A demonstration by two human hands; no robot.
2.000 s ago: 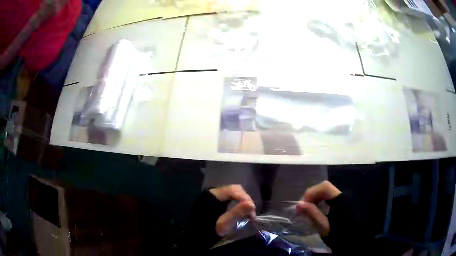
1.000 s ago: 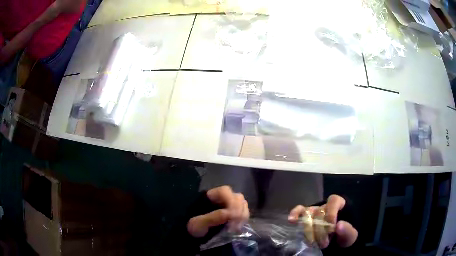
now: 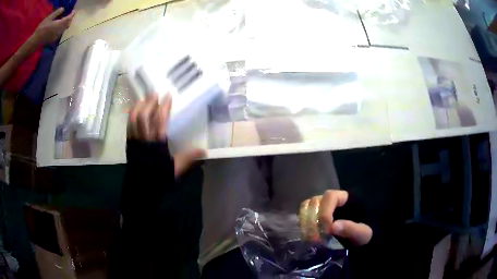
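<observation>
My left hand (image 3: 155,122) is on a white carton (image 3: 182,82) with dark printed marks, fingers over its near left side and thumb at the near edge. The carton is blurred and tilted over the table's left-middle part. My right hand (image 3: 327,218) holds a clear film bag (image 3: 272,245) over my lap, its fingers bent at the film's upper right edge. A stack of flat silvery bags (image 3: 302,92) lies mid-table. A long shiny clear bundle (image 3: 94,90) lies at table left.
The pale covered table (image 3: 376,122) has printed photo panels. Crinkled clear film (image 3: 384,11) lies at the far side. A person's arm (image 3: 32,46) in red is at the far left. Brown cardboard boxes (image 3: 57,240) stand below left, and a dark metal frame (image 3: 441,185) stands below right.
My left hand has let go of the film and moved up left onto a white carton newly in view. My right hand still holds the film bag. The camera view has shifted.
</observation>
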